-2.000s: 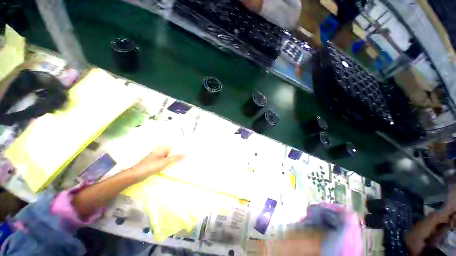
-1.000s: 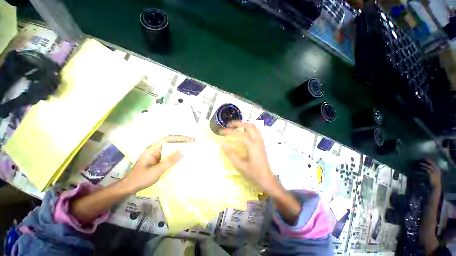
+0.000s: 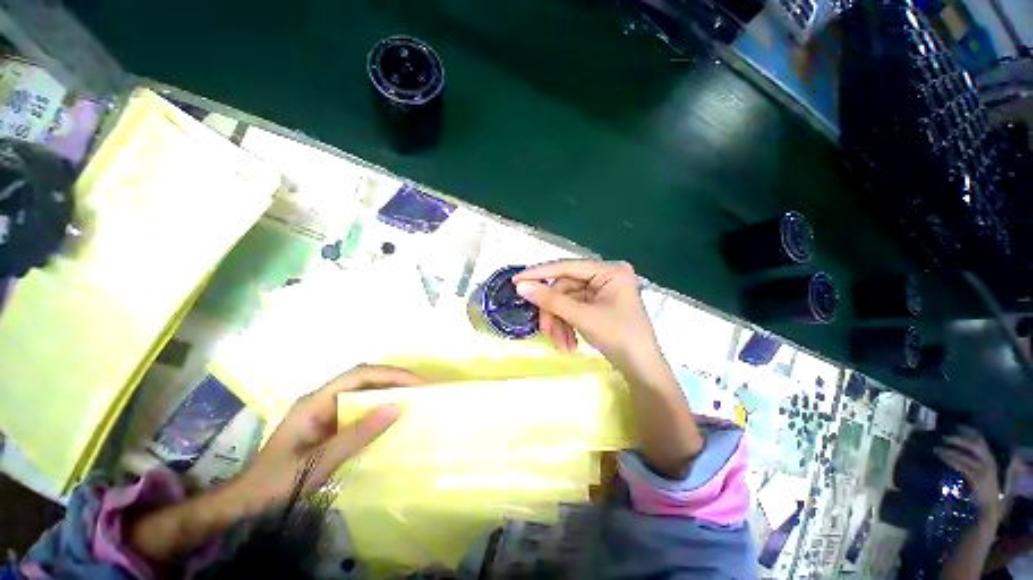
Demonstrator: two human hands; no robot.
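Observation:
A black cylindrical unit [image 3: 498, 308] stands on the bench near the belt edge, its round top facing up. My right hand [image 3: 589, 304] is over it, thumb and forefinger pinched together at the top. Whether a small piece is between the fingertips cannot be made out. My left hand [image 3: 340, 425] grips the left end of a yellow sheet [image 3: 487, 425], thumb on top and fingers behind. More yellow sheets lie below it.
A stack of yellow sheets [image 3: 125, 272] lies at the left beside a black looped item [image 3: 32, 210]. Several black units stand on the green belt [image 3: 566, 136]. Small dark dots [image 3: 807, 406] are scattered on the right of the bench cover. Another person's hand [image 3: 972, 470] is at the far right.
My right hand has moved slightly right and its fingertips have closed over the unit's top. My left hand has taken hold of a yellow sheet and raised its edge. The view has shifted.

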